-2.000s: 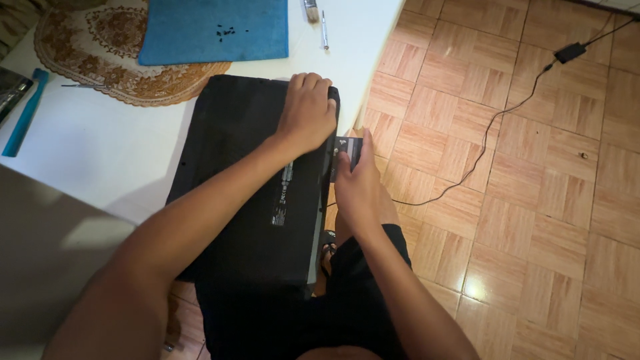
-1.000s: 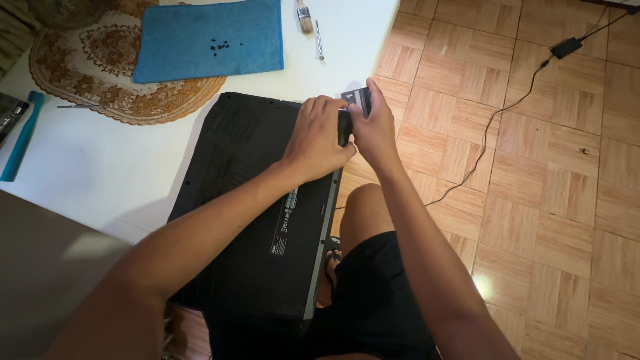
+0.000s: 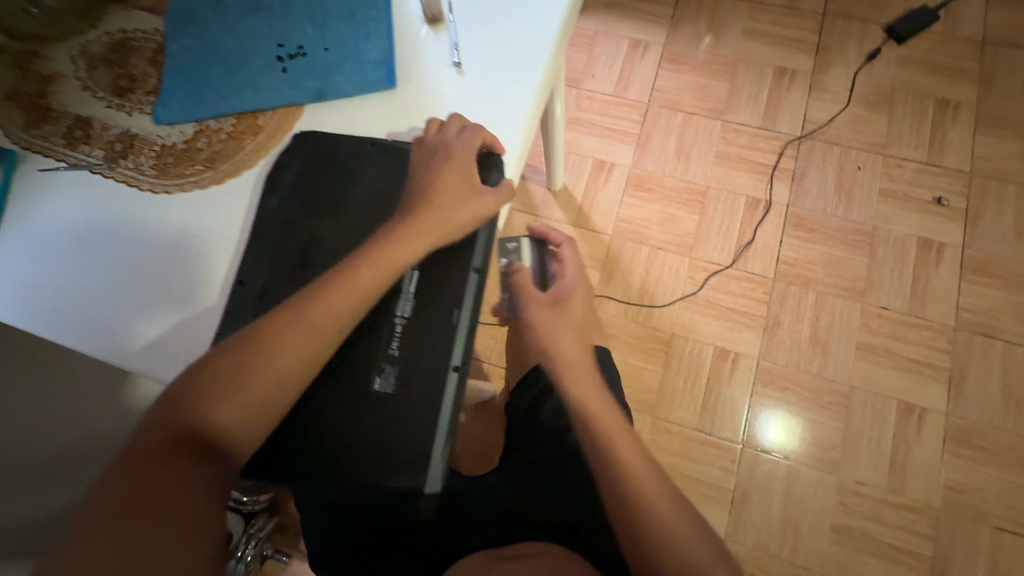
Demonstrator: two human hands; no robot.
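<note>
A black laptop (image 3: 336,208), its underside up, lies slanted from the white table's edge toward my lap, with a printed label on its base. My left hand (image 3: 452,180) grips the laptop's far right corner, thumb and fingers curled around it. Just right of the laptop's edge, over the floor, my right hand (image 3: 552,296) holds a small flat card-like object (image 3: 512,264), dark with a light strip; its exact kind cannot be told. That object and the laptop look apart.
On the white table (image 3: 96,256) lie a blue cloth (image 3: 232,56) bearing several small dark pieces, a brown lace doily (image 3: 232,152), a brush (image 3: 432,10) and a slim tool (image 3: 454,36). A cable with a black power adapter (image 3: 912,24) runs over the tiled floor.
My right hand, holding the flat object, has moved away from the laptop's far corner, down alongside its right edge. My left hand still grips that corner.
</note>
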